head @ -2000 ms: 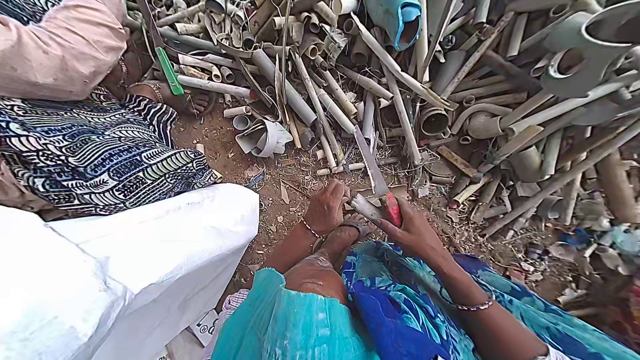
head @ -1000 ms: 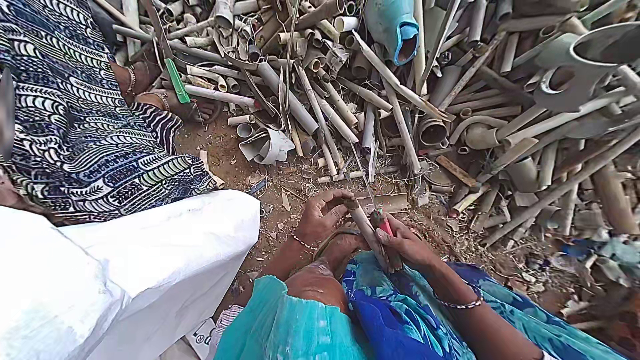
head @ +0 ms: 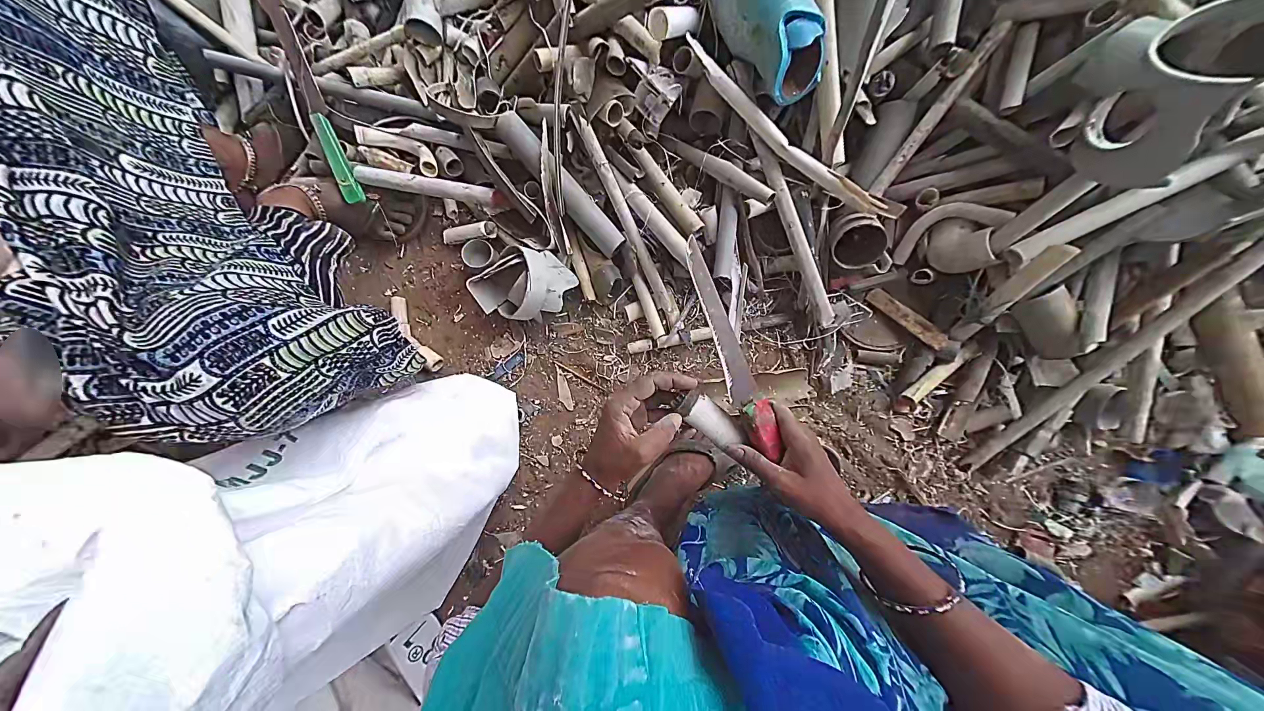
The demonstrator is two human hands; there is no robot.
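Note:
My left hand [head: 632,434] is at the upper left end of a short pale pipe piece [head: 713,421], its fingers curled around that end. In my right hand [head: 795,464] is a knife-like saw with a red and green handle [head: 762,431]; its long toothed metal blade [head: 719,326] points up and away toward the pipe heap. The right thumb and fingers also touch the lower end of the pipe piece. Both hands are above my foot, close together. A curved brown strip [head: 770,383] lies on the soil just beyond the blade's base.
A large heap of scrap plastic pipes [head: 681,188] spans the far side, with a blue fitting [head: 790,49] in it. White sacks [head: 375,504] stand at the left. Beyond them sits another person in patterned cloth [head: 148,227], near a green-handled blade [head: 338,158].
The pipe piece has changed its tilt between my hands since one second ago, and its pale side now shows. The saw blade, seen thin then, now shows its broad face.

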